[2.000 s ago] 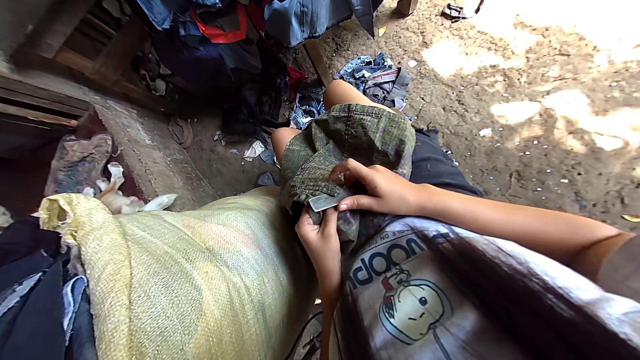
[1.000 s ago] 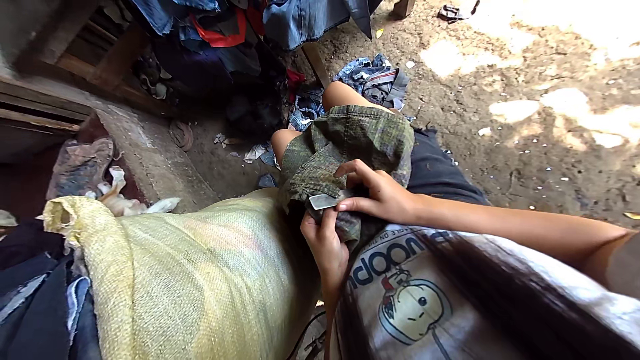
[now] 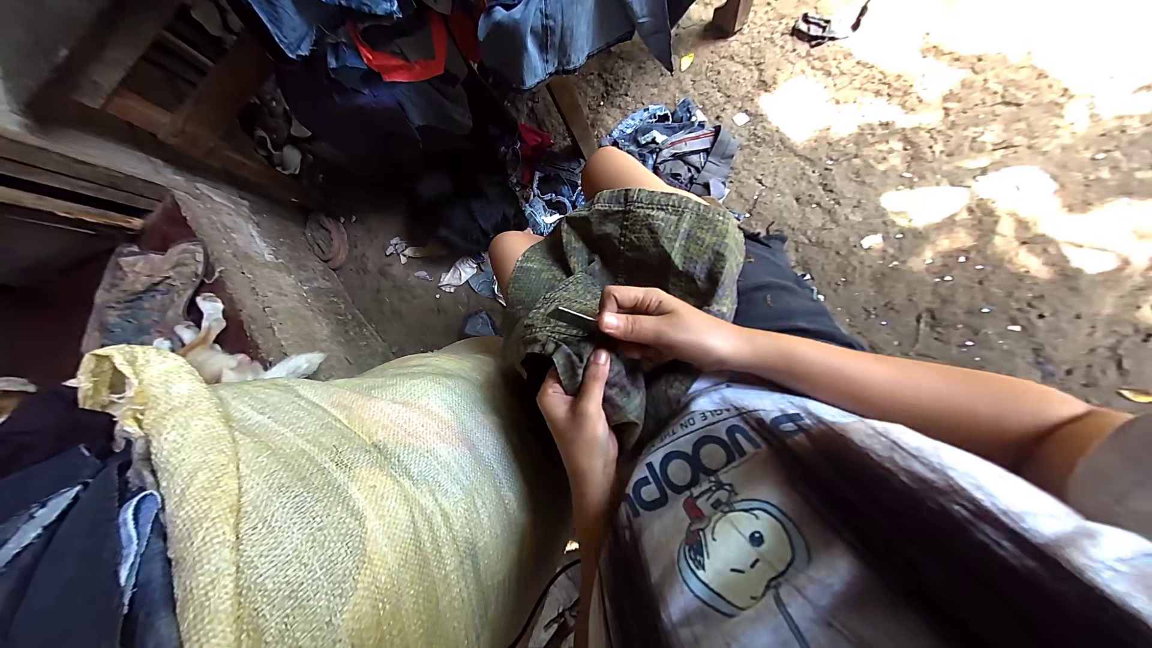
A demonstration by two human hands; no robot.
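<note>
A green patterned cloth garment [image 3: 666, 238] lies over my lap and thighs. My left hand [image 3: 583, 418] pinches a fold of it, thumb on top, with the other fingers hidden under the cloth. Just above, my right hand [image 3: 661, 326] grips a small flat metal blade [image 3: 572, 318] between thumb and fingers; its free end points left over the garment. The two hands are close together, the right one a little higher and to the right. Whether the blade touches the cloth I cannot tell.
A large yellow woven sack [image 3: 360, 486] bulges against my left side. Dark fabric pieces [image 3: 67, 540] lie beyond it. Denim scraps [image 3: 675, 144] are on the dirt floor past my knees, and jeans [image 3: 549, 36] hang at the top. A concrete ledge [image 3: 270, 279] runs along the left.
The blade has turned in my right hand: its broad face showed before, now it appears narrow and edge-on. The left hand still holds the garment, a little lower relative to the blade.
</note>
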